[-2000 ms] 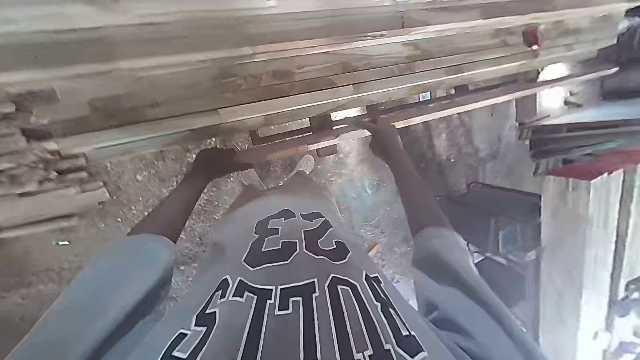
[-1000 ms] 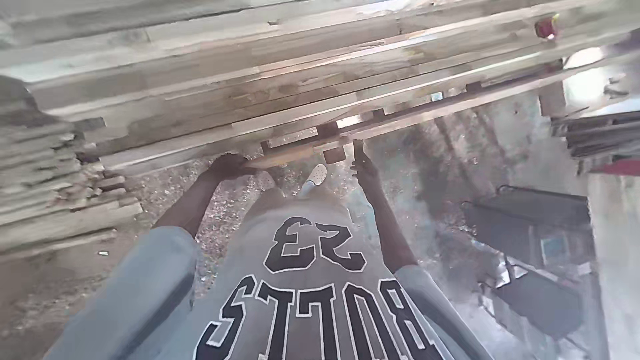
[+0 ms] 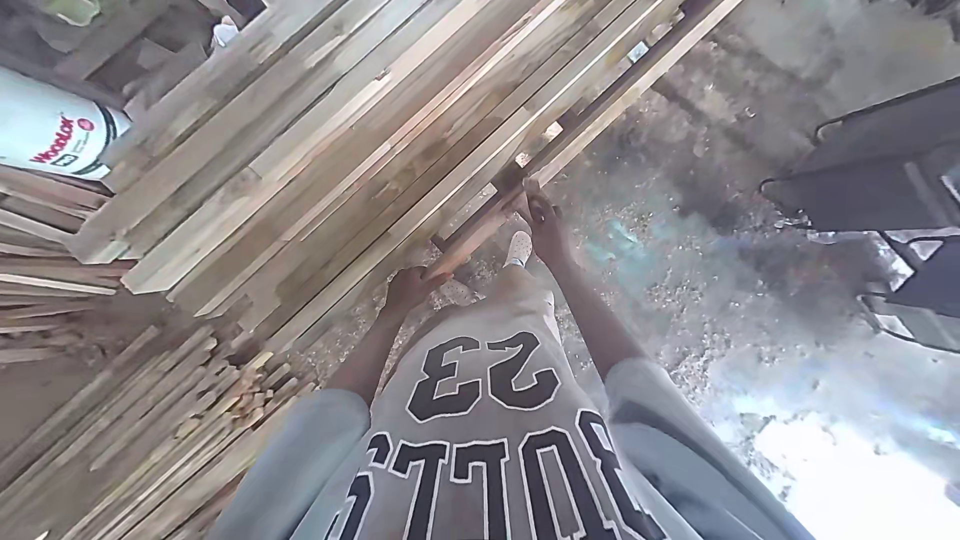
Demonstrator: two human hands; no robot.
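Note:
A long, narrow wooden board (image 3: 600, 124) runs diagonally along the near edge of a row of long planks (image 3: 360, 157). My left hand (image 3: 409, 289) is closed around its lower-left end, with the fingers partly hidden. Farther up the same board, my right hand (image 3: 546, 221) is at its near edge, fingers bent and the thumb side close to the wood; whether it grips the board is hard to tell. Short dark crosspieces (image 3: 508, 178) show in the gap between the board and the planks.
A white bucket (image 3: 56, 127) bearing writing lies at the upper left. Stacked wood strips (image 3: 172, 427) fill the lower left, with more strips (image 3: 52, 277) above them. Dark folding chairs (image 3: 877, 165) stand at the right. My feet are on debris-strewn ground (image 3: 637, 300).
The view has turned strongly, so the planks now run diagonally. My left hand stays at the board's end. My right hand, over the board two seconds ago, is now at its near edge.

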